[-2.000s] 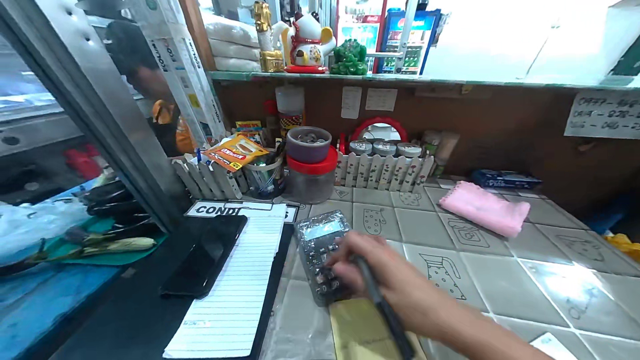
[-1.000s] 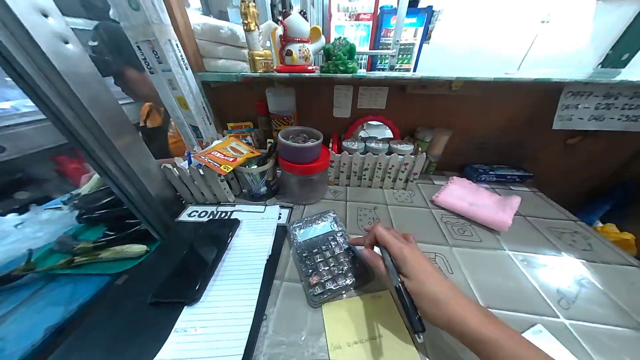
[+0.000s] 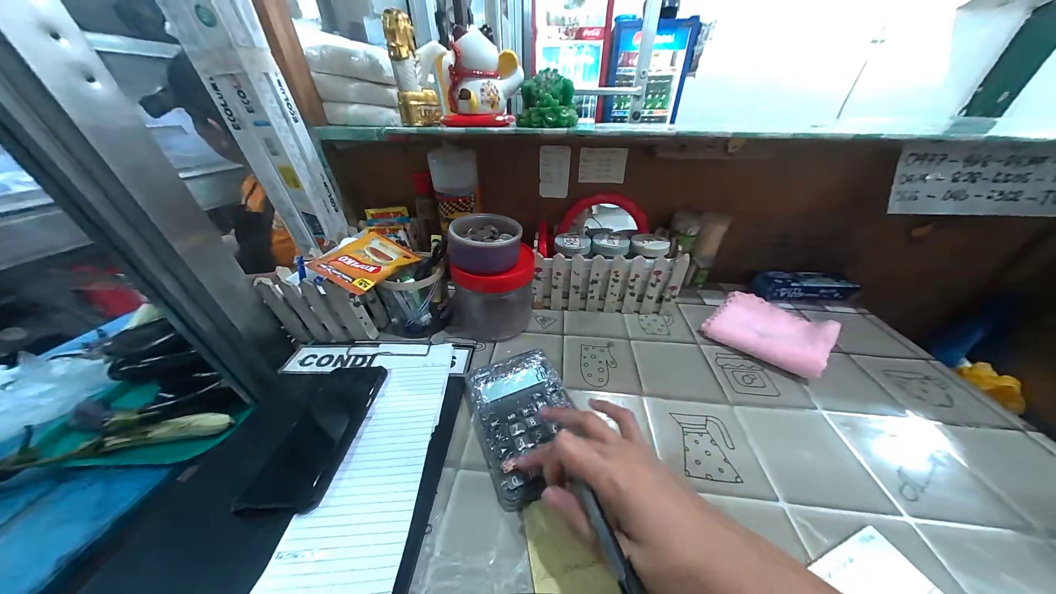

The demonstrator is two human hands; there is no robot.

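Note:
My right hand [image 3: 606,478] reaches in from the lower right and holds a dark pen [image 3: 606,536] under its palm. Its extended fingers rest over the keys of a plastic-wrapped calculator [image 3: 516,421] on the tiled counter. A yellow paper [image 3: 561,557] with faint writing lies below the calculator, partly covered by the hand. To the left are a lined paper pad [image 3: 355,487] on a dark clipboard [image 3: 425,487] and a black smartphone [image 3: 318,437] across the pad's left edge. My left hand is out of view.
Behind stand a red-lidded jar [image 3: 492,305] under a purple tub of coins [image 3: 485,247], a pen cup [image 3: 412,305] and a small white picket fence [image 3: 610,280]. A folded pink cloth [image 3: 771,334] lies at right, near a blue box [image 3: 804,285]. A metal post [image 3: 157,214] rises at left.
My right hand was beside the calculator's right edge one second ago; it is now over the keys and covers part of the yellow paper. The pen stays in the hand.

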